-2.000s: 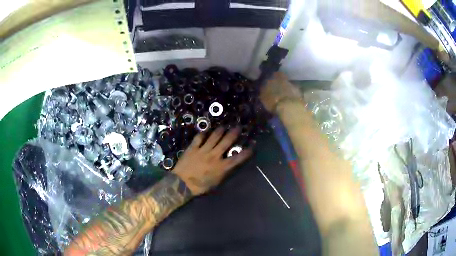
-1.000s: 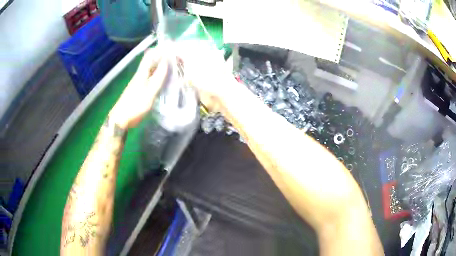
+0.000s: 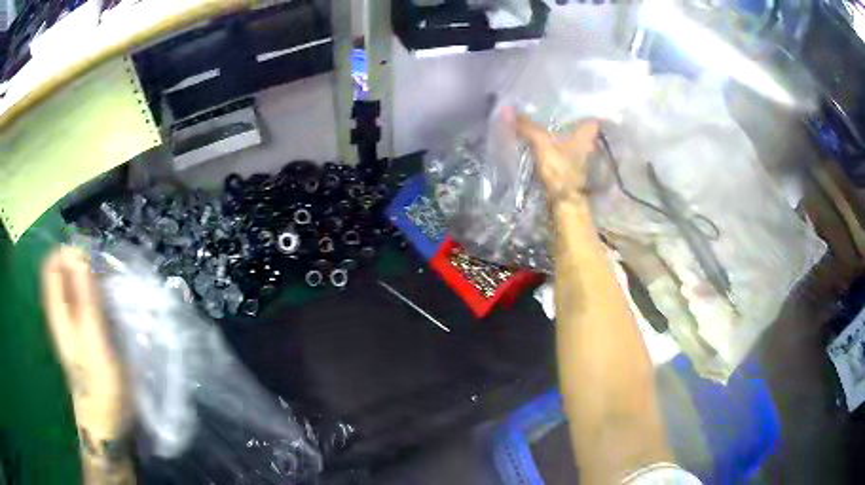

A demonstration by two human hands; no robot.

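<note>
My left hand (image 3: 71, 294) is blurred at the far left, against the top of a long clear plastic bag (image 3: 175, 350); whether the fingers grip it cannot be told. My right hand (image 3: 566, 161) is at the right, thumb and fingers spread, touching a crumpled clear plastic bag (image 3: 493, 204). No firm grip shows. Black collars (image 3: 327, 213) lie heaped at the back, some with silver rings (image 3: 288, 242). Grey metal fittings (image 3: 180, 237) are heaped left of them.
A blue bin (image 3: 417, 213) and red bin (image 3: 482, 284) of small hardware stand beside the clear bag. A thin metal rod (image 3: 414, 306) lies on the black mat (image 3: 351, 369). A dark corded tool (image 3: 688, 227) lies on whitish plastic (image 3: 759, 199). A blue crate (image 3: 749, 426) is at lower right.
The view has swung back right. My hands, close together at the left one second ago, are now far apart: left by the long bag, right at the crumpled bag beside the bins.
</note>
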